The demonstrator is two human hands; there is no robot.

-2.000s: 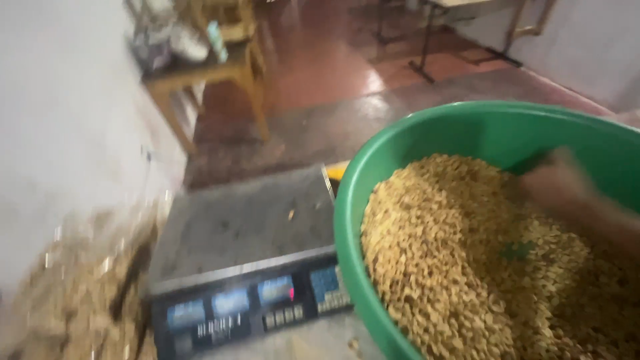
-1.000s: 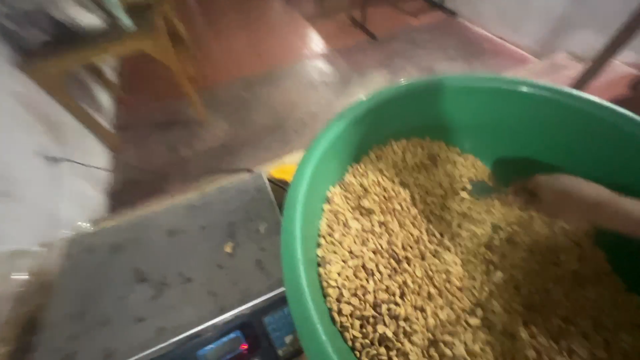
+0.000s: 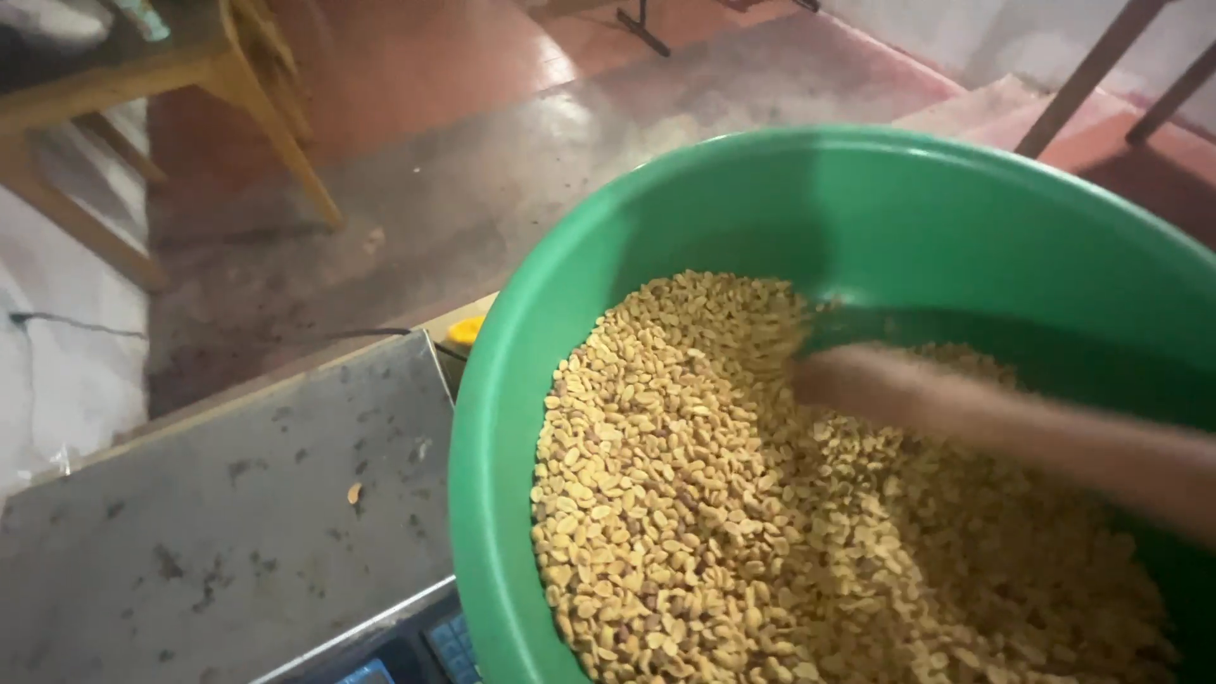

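Observation:
A large green plastic tub fills the right side of the head view, with pale yellow beans or nuts heaped inside it. Entering from the right edge, my right hand is at the upper middle of the heap, its fingers blurred and partly sunk among the pieces. Whether it grasps any of them cannot be told. My left hand is outside the view. To the left of the tub lies the grey metal plate of a digital scale, spotted with dark marks and bearing one loose piece.
The scale's keypad and display show at the bottom, partly behind the tub. A yellow object sits just beyond the tub's left rim. A wooden table stands at the upper left, and dark furniture legs at the upper right.
The view has shifted, with the tub now larger in it and the scale cut off. My right hand, still in the tub, has lost the small green thing seen at its fingers one second ago.

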